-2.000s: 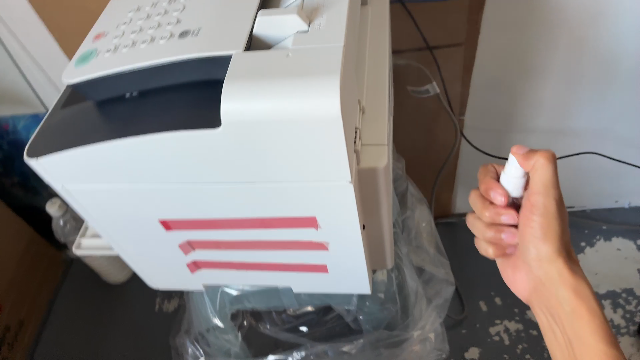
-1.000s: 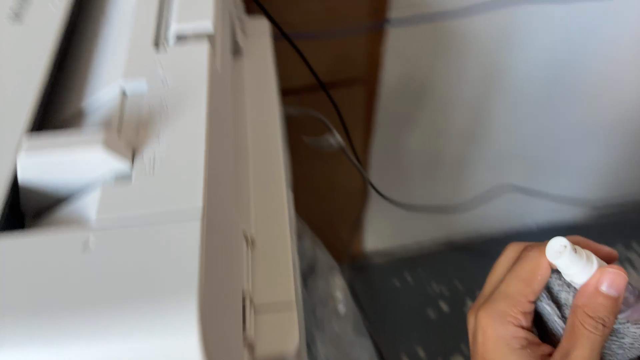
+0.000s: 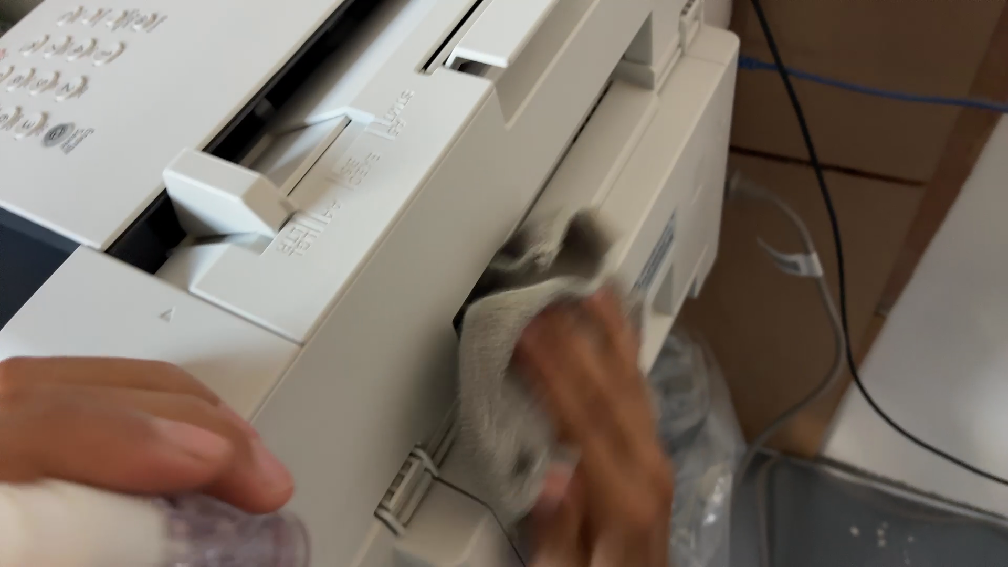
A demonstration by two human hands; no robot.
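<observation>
My right hand (image 3: 602,409), blurred, presses a grey cloth (image 3: 500,362) against the side of a white office printer (image 3: 386,291), over the lower ledge beside a hinge (image 3: 405,488). At the lower left, my left hand (image 3: 134,433) is closed around a small bottle (image 3: 236,531) with a white upper part and a clear body. That hand is close above the printer's near corner. The printer's keypad (image 3: 63,79) and a white sliding paper guide (image 3: 228,193) are on its top.
A black cable (image 3: 831,228) and a grey cable with a tag (image 3: 803,264) hang behind the printer. A blue cable (image 3: 882,94) crosses brown cardboard (image 3: 795,134). Clear plastic sheeting (image 3: 701,417) lies below, by the dark floor (image 3: 874,512) and a white panel (image 3: 937,378).
The view has moved closer over the printer. My left hand with the bottle has come into view, and my right hand, earlier away from the printer, now holds the cloth on its side.
</observation>
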